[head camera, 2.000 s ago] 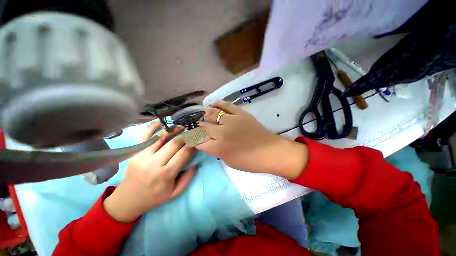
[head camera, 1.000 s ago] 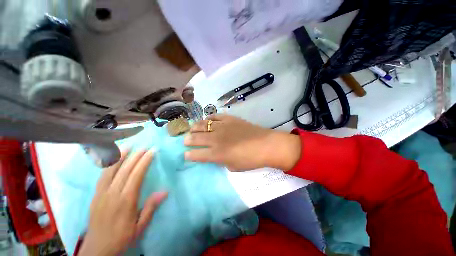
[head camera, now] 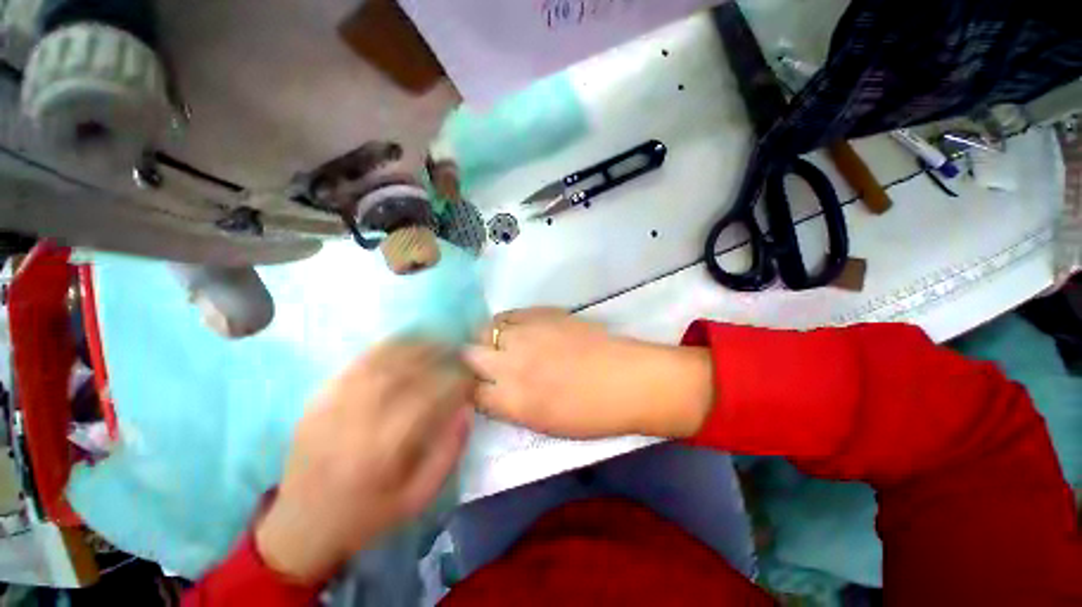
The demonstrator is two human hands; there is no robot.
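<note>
Thin aqua sheer fabric (head camera: 273,368) lies on the white table left of and under the machine's needle area, with a piece also showing behind the machine head. My left hand (head camera: 386,439) is blurred, its fingers closed on the fabric near the table's front. My right hand (head camera: 570,374) meets it at the fingertips, pinching the fabric edge; the exact grip is partly hidden. The pale sewing machine head (head camera: 261,119) is at upper left, with a ribbed brass knob (head camera: 411,250) just above the fabric.
Black thread snips (head camera: 611,172) lie right of the needle plate. Large black shears (head camera: 777,237), a brown wooden handle (head camera: 860,178) and a dark checked cloth (head camera: 925,71) are at right. A paper note (head camera: 522,42) hangs at top. A red basket (head camera: 45,379) is at far left.
Both hands have moved away from the needle area toward the table's front and come together. The fabric has shifted and now spreads further left and behind the machine head.
</note>
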